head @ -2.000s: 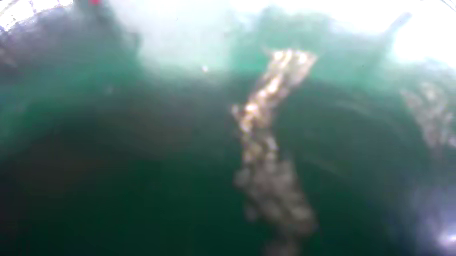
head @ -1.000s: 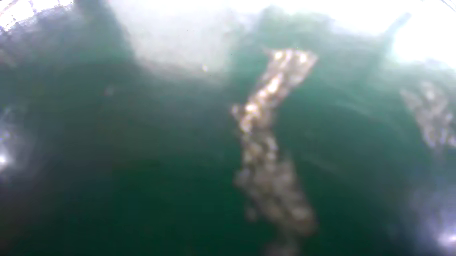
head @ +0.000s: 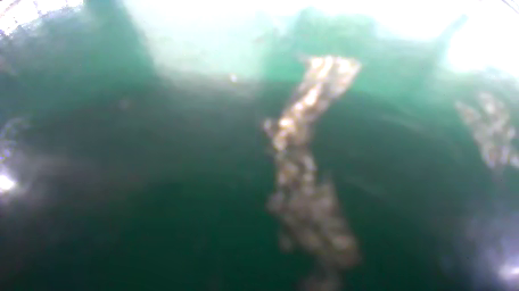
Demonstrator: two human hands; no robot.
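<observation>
A blurred green surface fills most of the view, dark below and lighter at the top. A brownish mottled strip runs crookedly down it, from above the centre to the bottom edge. I cannot tell whether it is a scrap, a stain or a reflection. Neither my left hand nor my right hand is in view.
A smaller mottled patch shows at the right. Bright white, overexposed areas lie along the top, with a pale patch at upper left of centre. Bright glare spots show at the left edge and the lower right corner.
The glare spot at the left edge, absent two seconds ago, shows now. The red spot at the top left has gone. The upper green band darkened, then brightened again. The mottled strip stays in place.
</observation>
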